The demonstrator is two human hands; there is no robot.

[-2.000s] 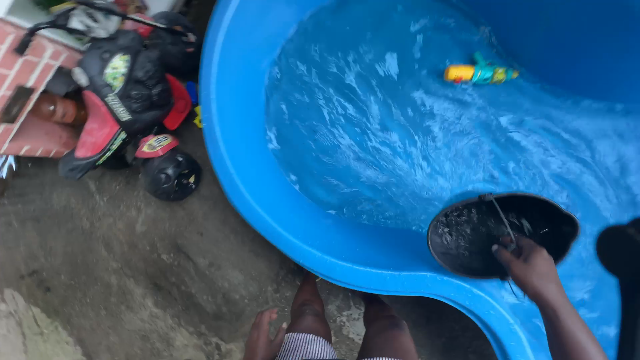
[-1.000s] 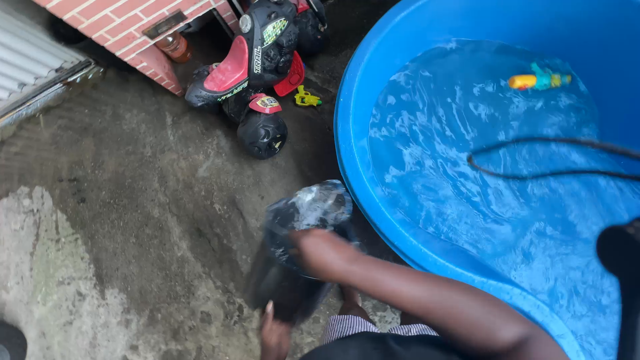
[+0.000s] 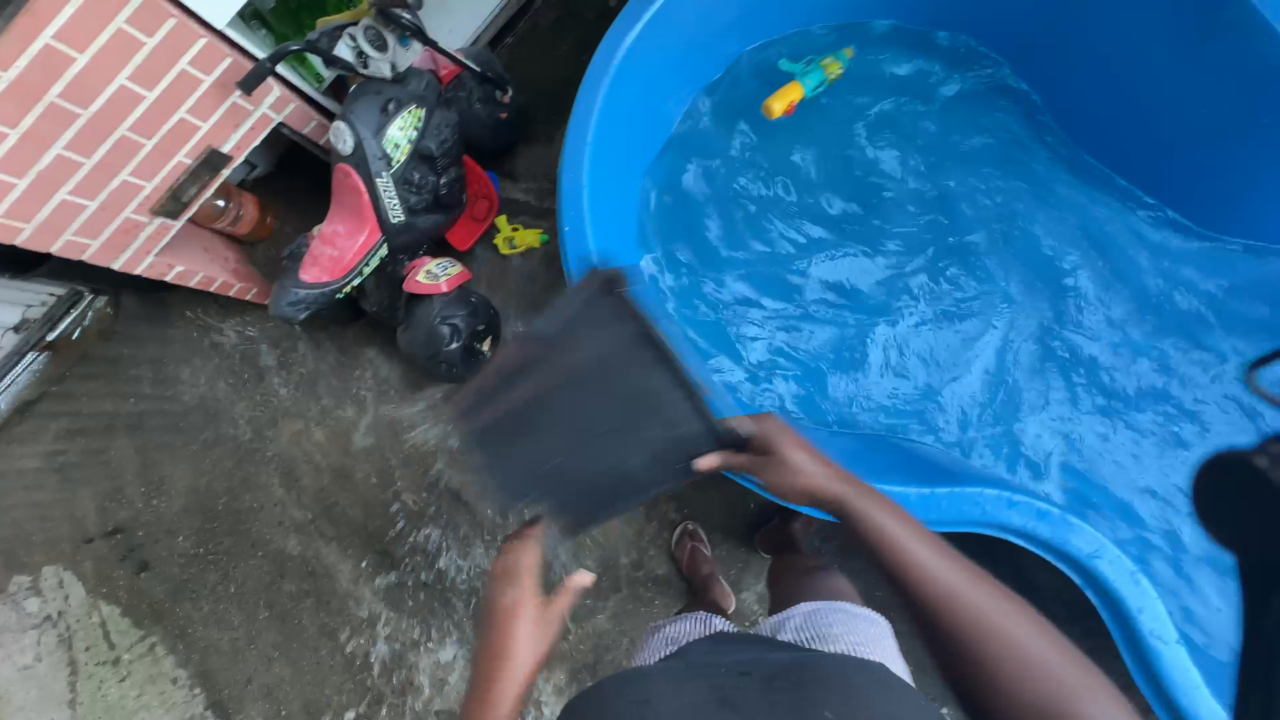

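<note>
A black bucket, blurred by motion, is tipped on its side over the wet floor, close to the pool's rim. My right hand grips it at its right edge. Below the bucket is my left hand, thumb and fingers apart; whether its fingertips touch the bucket is unclear. Water splashes across the concrete at the left. The blue plastic pool holds rippling water, with a yellow and teal water gun floating in it.
A black and red ride-on toy motorbike stands beside a brick-patterned wall. A small yellow toy gun lies between it and the pool. My feet are near the pool's curved edge. Something dark juts in at the right.
The bucket was in the pool water under my right hand, then over the floor with both hands at it. Now it is tipped, and water runs over the concrete.
</note>
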